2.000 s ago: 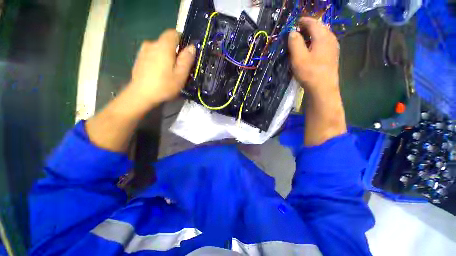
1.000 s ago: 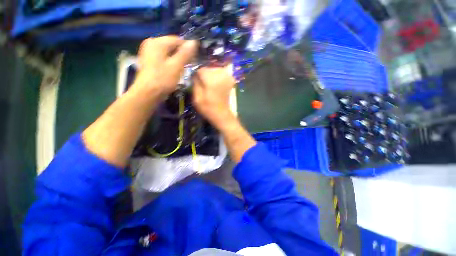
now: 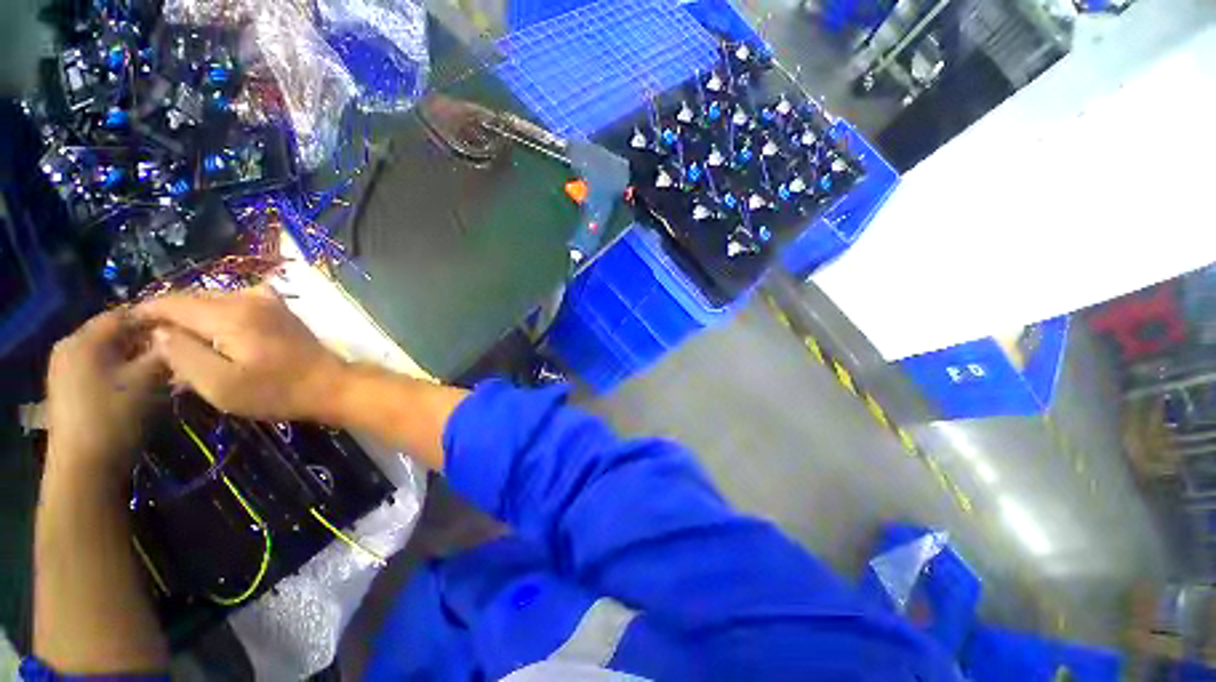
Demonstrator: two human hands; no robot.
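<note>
The large black housing [image 3: 314, 466] lies on bubble wrap [image 3: 300, 606] at the lower left, with yellow wire loops [image 3: 240, 513] on it. My left hand [image 3: 100, 380] and my right hand [image 3: 240, 349] are close together over the housing's far part. Their fingers meet; the left one is blurred. What lies between the fingers is too blurred and hidden to tell. Brown wires [image 3: 240, 271] lie just beyond my hands, with thin blue wires [image 3: 304, 227] beside them.
Several small modules [image 3: 160, 133] are piled at the upper left, beside a clear plastic bag [image 3: 287, 67]. The soldering gun [image 3: 596, 180] lies on the green bench [image 3: 454, 253]. A tray of modules [image 3: 734, 160] stands right of it, above a blue bin [image 3: 620, 313]. A white board [image 3: 1040, 187] is at right.
The view has swung to the right, so the housing and hands now show at the lower left. My hands, apart on the housing two seconds ago, are now together over it.
</note>
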